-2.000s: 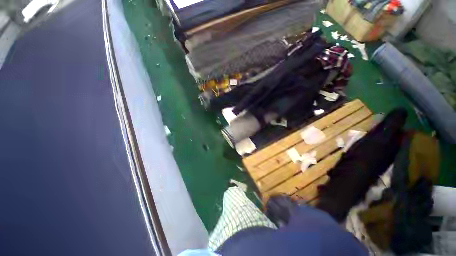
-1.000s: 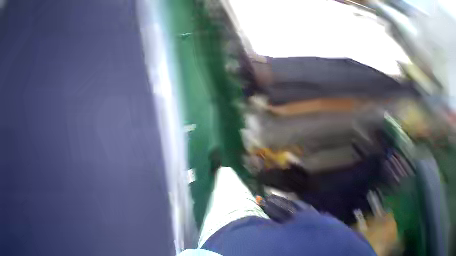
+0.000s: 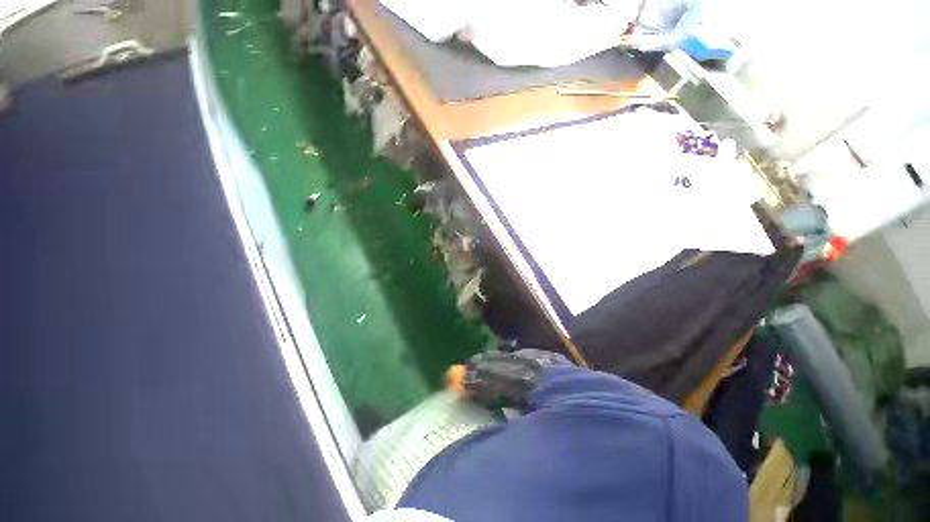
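Observation:
The wide navy cloth point(image 3: 122, 275) lies flat on the long table at left, its edge running beside the pale table edging point(image 3: 267, 296). My right hand point(image 3: 500, 377) is at lower centre in a dark glove, below the blue sleeve and away from the cloth. Something orange shows at its finger end; whether it is a fingertip or a held thing I cannot tell, and the finger pose is unclear. My left hand is out of the picture. A dark bar with a white piece point(image 3: 110, 59) lies near the cloth's far end.
Green floor point(image 3: 352, 296) with scraps runs between the tables. The side table point(image 3: 489, 117) holds a large white sheet point(image 3: 612, 194), dark cloth point(image 3: 683, 316) and a small patterned block point(image 3: 698, 143). Offcuts point(image 3: 393, 122) hang along its side. A grey-blue roll point(image 3: 831, 382) lies at right.
The view has swung along the aisle: the side table with white paper now shows, and the pallet has mostly left the picture. My gloved right hand shows more clearly at lower centre.

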